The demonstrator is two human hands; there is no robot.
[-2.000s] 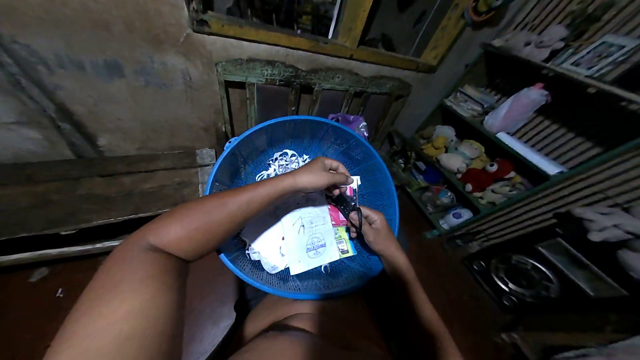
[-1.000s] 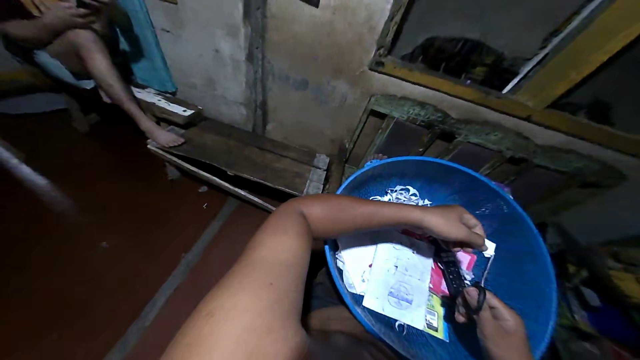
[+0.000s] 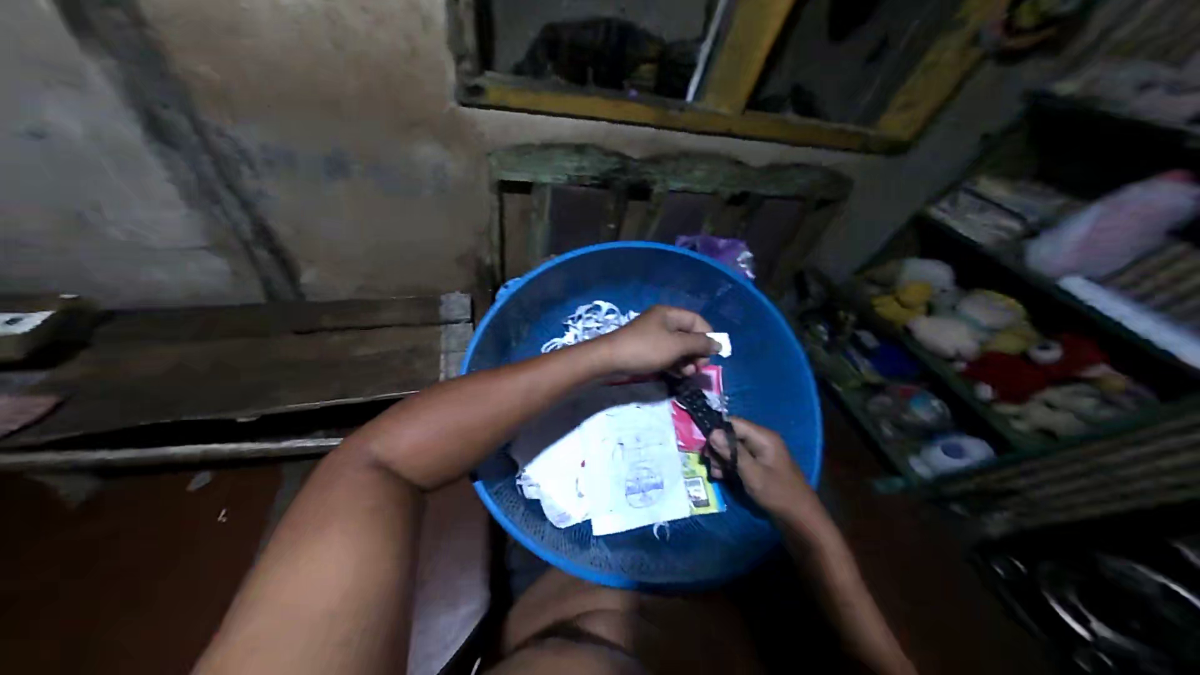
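A round blue plastic basket (image 3: pixel 814 412) stands over my lap. Above it my left hand (image 3: pixel 664 341) pinches a small white piece (image 3: pixel 720 344), perhaps paper. My right hand (image 3: pixel 755 459) holds a dark-handled tool (image 3: pixel 701 412), which looks like scissors; its blades are hard to make out. Inside the basket lie a printed white sheet (image 3: pixel 639 469), a pink packet (image 3: pixel 689 429), a yellow packet (image 3: pixel 698 487) and a heap of thin white strips (image 3: pixel 592 322).
Behind the basket is a wooden chair back (image 3: pixel 656 173), with a purple bag (image 3: pixel 720 251) beside it. A wooden bench (image 3: pixel 234 356) runs along the wall at left. Shelves at right hold stuffed toys (image 3: pixel 975 323).
The view swung left toward a seated person with bare legs, then back to the basket. Both hands stay over the basket, the tool still in my right hand.
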